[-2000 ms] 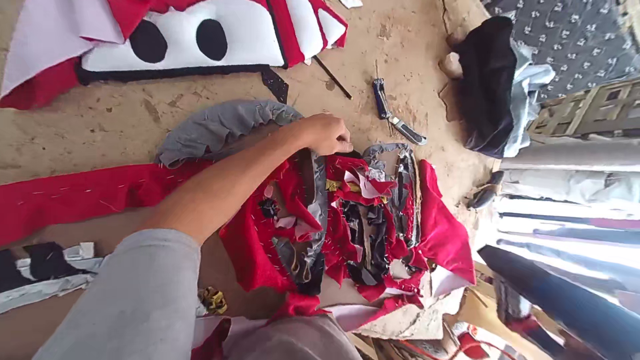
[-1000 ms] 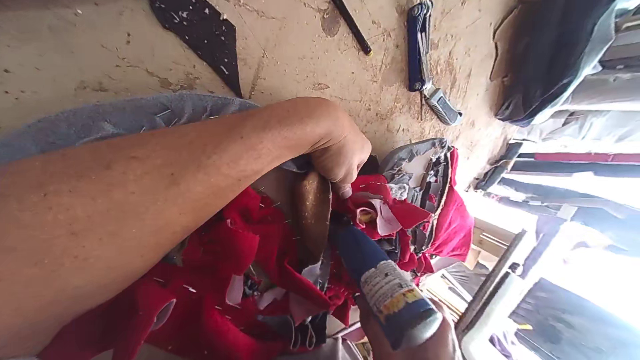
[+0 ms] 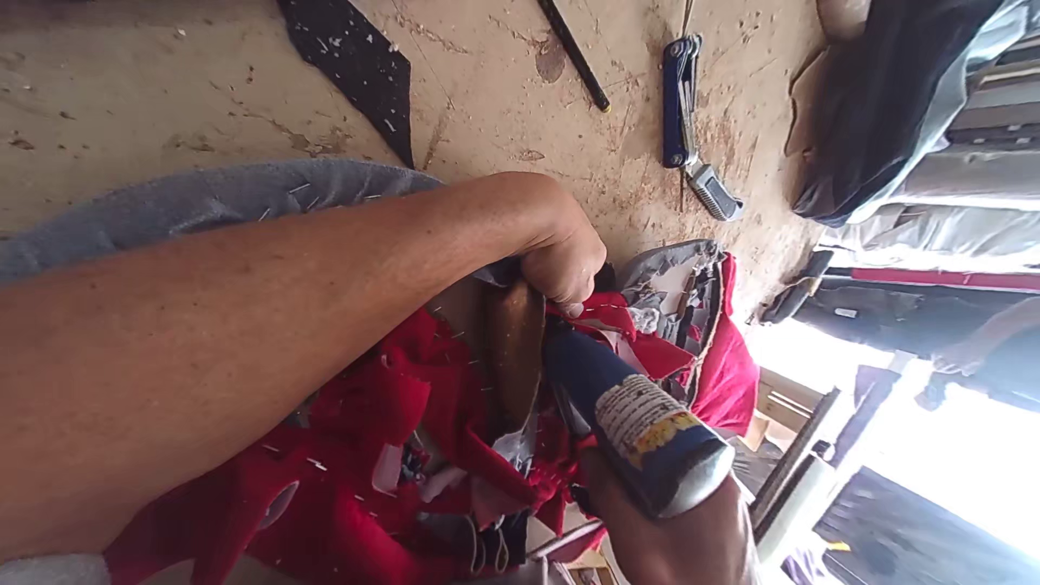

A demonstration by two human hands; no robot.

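Note:
My left hand (image 3: 565, 252), reaching in from the left, is closed on the edge of the fabric work, beside a curved brown panel (image 3: 517, 353). In my right hand (image 3: 670, 520), at the bottom right, is a blue bottle or can (image 3: 630, 406) with a printed label. It lies tilted, its narrow end close under my left fingers; what that end touches is hidden. Red fabric pieces (image 3: 366, 398) with staples or pins spread below my left forearm. A grey stapled fabric edge (image 3: 203, 195) curves behind the forearm. Another grey and red piece (image 3: 682, 276) sits right of my left hand.
On the worn tabletop (image 3: 487, 122) lie a black fabric scrap (image 3: 357, 65), a thin black stick (image 3: 575, 57) and a blue folding tool set (image 3: 677, 106) touching a grey-handled tool (image 3: 713, 193). Dark cloth (image 3: 886, 97) and stacked material (image 3: 991, 179) are at the right.
The blue bottle, held in my right hand, has come into view since the oldest frame. My left hand stays at the fabric edge. The view has moved much closer.

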